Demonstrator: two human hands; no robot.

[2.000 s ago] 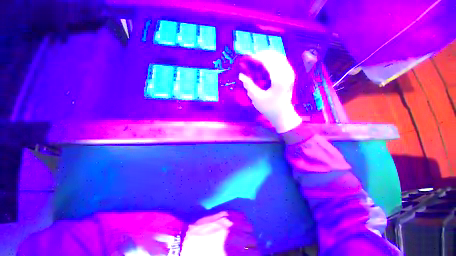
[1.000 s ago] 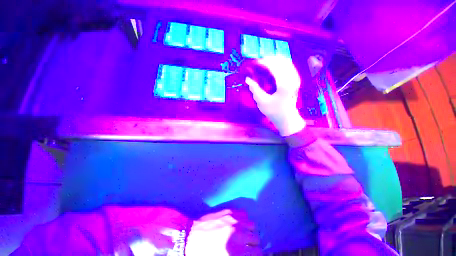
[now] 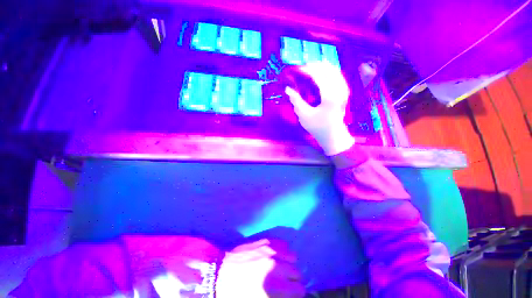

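My right hand (image 3: 326,102), glowing white, is over the right part of the dark board carrier (image 3: 221,65). Its fingers curl to the left around a dark magenta area, and a thin tool (image 3: 273,82) shows faintly at the fingertips. Its tip is near the right edge of the front-left block of glowing cyan circuit boards (image 3: 221,95). Another block (image 3: 226,41) lies behind it. A third block (image 3: 309,51) is partly hidden by my right hand. My left hand (image 3: 248,270) is low at the bottom edge, overexposed at the wrist with dark, blurred fingers; its grip is unclear.
A pale front rail (image 3: 233,149) runs across the bed, with a teal-blue surface (image 3: 146,204) before it. A small pale item (image 3: 367,71) and a teal item (image 3: 375,116) stand at the bed's right. Red-orange slats (image 3: 496,128), a thin cable (image 3: 466,43) and black bins (image 3: 496,262) are at right.
The view has shifted slightly, so the boards appear farther right than in the oldest frame. My right hand stays at nearly the same place over the carrier. My left hand remains low.
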